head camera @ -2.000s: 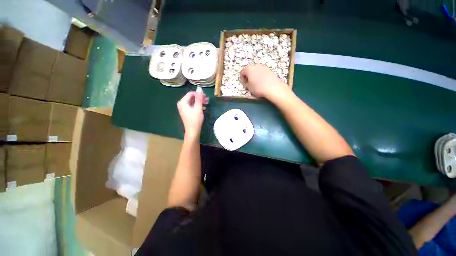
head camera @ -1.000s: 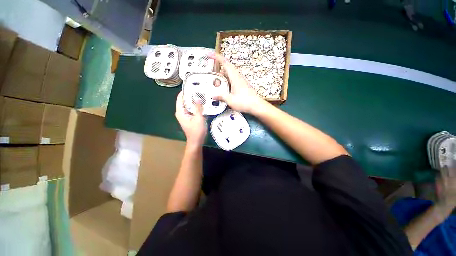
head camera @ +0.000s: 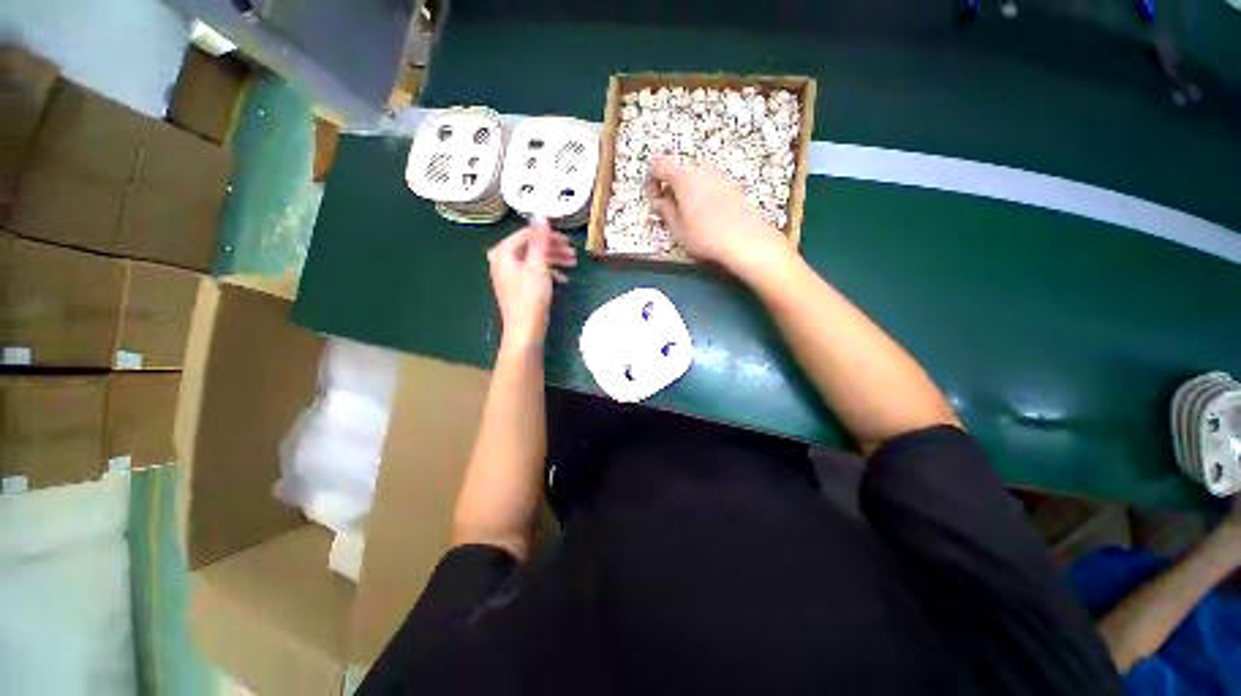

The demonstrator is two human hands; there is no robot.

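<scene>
The brown-edged parts tray (head camera: 808, 170) is full of small cream and white plastic inserts (head camera: 721, 136). My right hand (head camera: 698, 211) reaches into the tray with bent fingers among the inserts; whether it grips one is hidden. My left hand (head camera: 527, 261) is just left of the tray, with a small whitish piece at its fingertips near the cover stack. Two stacks of off-white covers, the left stack (head camera: 456, 152) and the right stack (head camera: 551, 161), stand side by side left of the tray. One single off-white cover (head camera: 636, 344) lies on the bench near its front edge.
A green bench (head camera: 925, 326) has a long white stripe (head camera: 1007, 174). A large open carton (head camera: 252, 435) with a translucent plastic bag (head camera: 336, 442) stands at the lower left. Closed cartons (head camera: 161, 190) are behind it. Another cover stack (head camera: 1209, 432) and a neighbouring person's arm (head camera: 1170, 598) are at the right.
The cover held between both hands a second ago is no longer in them. My right hand has moved right into the tray; my left hand has moved slightly up, beside the right stack.
</scene>
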